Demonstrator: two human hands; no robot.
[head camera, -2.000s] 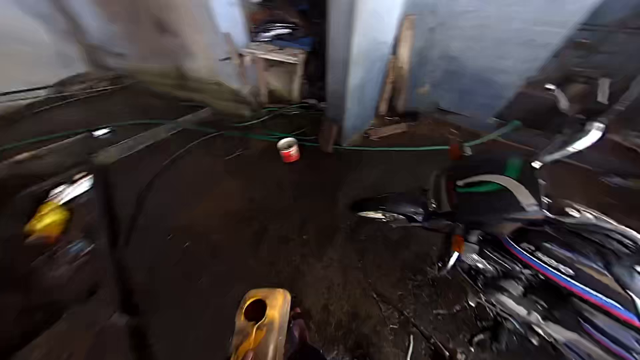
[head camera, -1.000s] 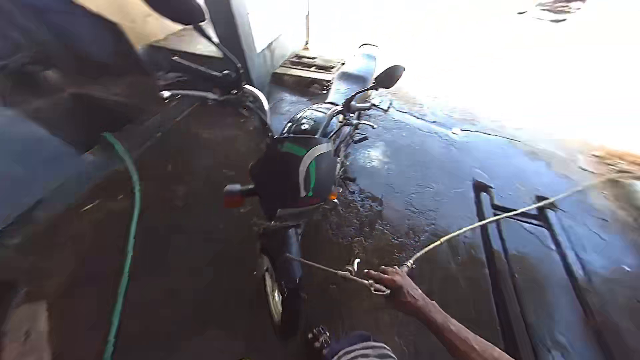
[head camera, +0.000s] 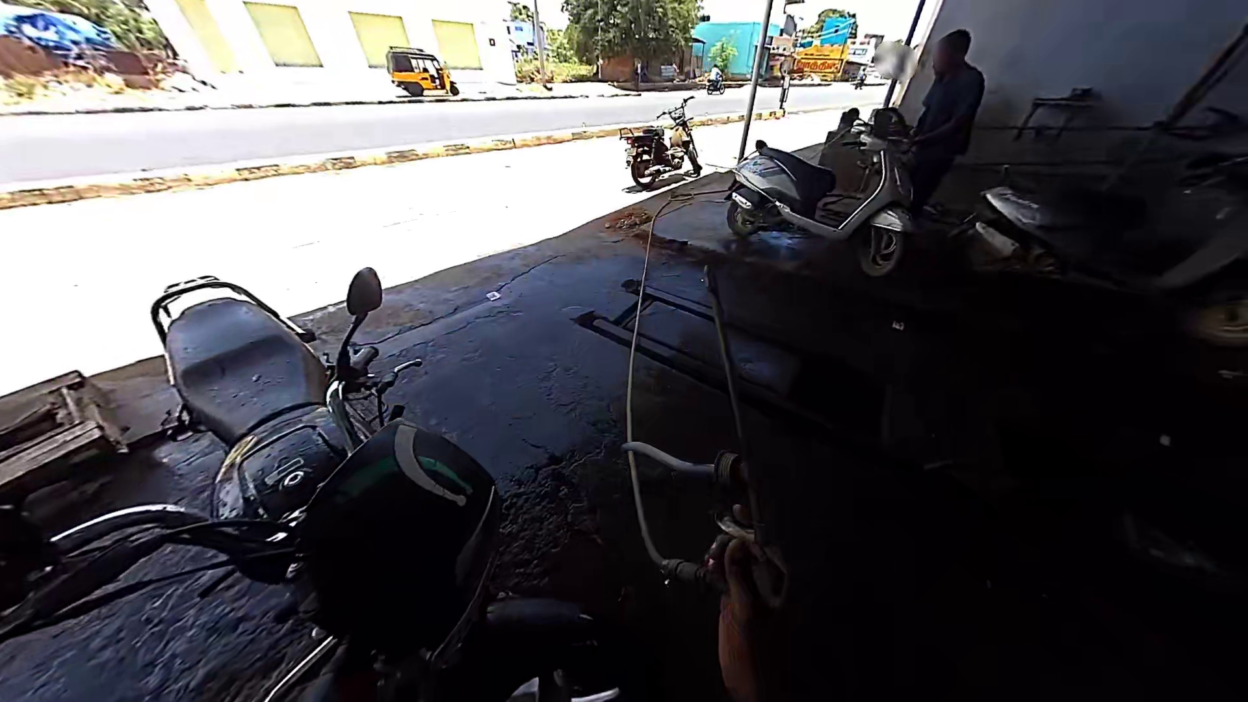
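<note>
My right hand (head camera: 739, 604), at the lower middle of the view, is closed around the handle of a spray gun (head camera: 746, 531). A long thin lance (head camera: 723, 361) points up and away from it. A pale hose (head camera: 632, 419) joins the gun near my fingers and runs in a curve over the wet floor toward the back. Left of the hand stands a black motorcycle (head camera: 239, 375) with a wet-looking seat, a round mirror (head camera: 364, 292) and a dark front cowl (head camera: 400, 526) with a green and grey stripe. My left hand is out of view.
A metal frame (head camera: 673, 361) lies on the floor ahead. Beyond it stand a grey scooter (head camera: 809, 190) with a person (head camera: 948, 117) beside it, and another motorcycle (head camera: 663, 146). A dark scooter (head camera: 1063, 224) is at the right. Wooden slats (head camera: 54, 439) lie at the left edge.
The view has swung round from the back wall toward the road. The motorcycle now appears at the left. My right hand held the spray gun one second ago too; its lance now points away.
</note>
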